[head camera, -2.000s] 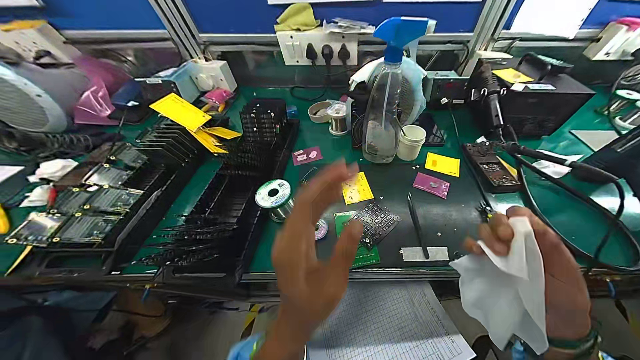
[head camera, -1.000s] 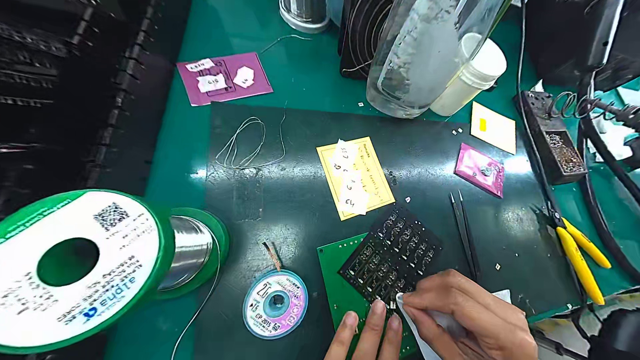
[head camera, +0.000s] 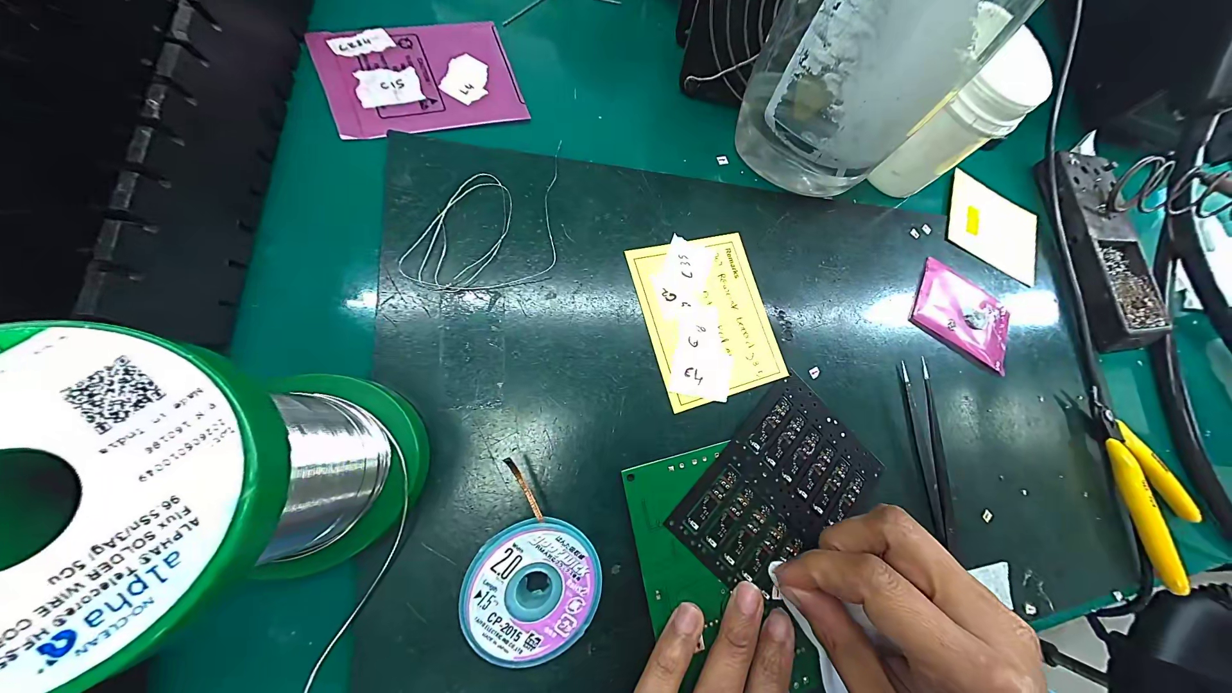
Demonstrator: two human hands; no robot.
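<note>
A black circuit board panel (head camera: 780,472) with rows of small parts lies tilted on top of a green circuit board (head camera: 674,539). My right hand (head camera: 914,606) pinches a white wipe (head camera: 813,635) between thumb and fingers, its tip at the black panel's lower edge. The fingertips of my left hand (head camera: 722,650) rest at the lower part of the boards, just left of the wipe; the rest of that hand is cut off by the frame. Metal tweezers (head camera: 926,448) lie right of the boards, and a reel of desoldering braid (head camera: 531,592) lies to the left.
A large solder wire spool (head camera: 337,476) stands at left. Yellow-handled cutters (head camera: 1150,500), a pink packet (head camera: 961,316) and a tip-cleaner stand (head camera: 1112,260) are at right. A clear bottle (head camera: 847,96) and white tub (head camera: 972,106) stand behind. A yellow paper (head camera: 712,322) lies beyond the boards; black racks fill the far left.
Two seconds ago both hands were raised above the bench, the right holding the wipe; now they are down at the boards. The view has moved much closer to the bench.
</note>
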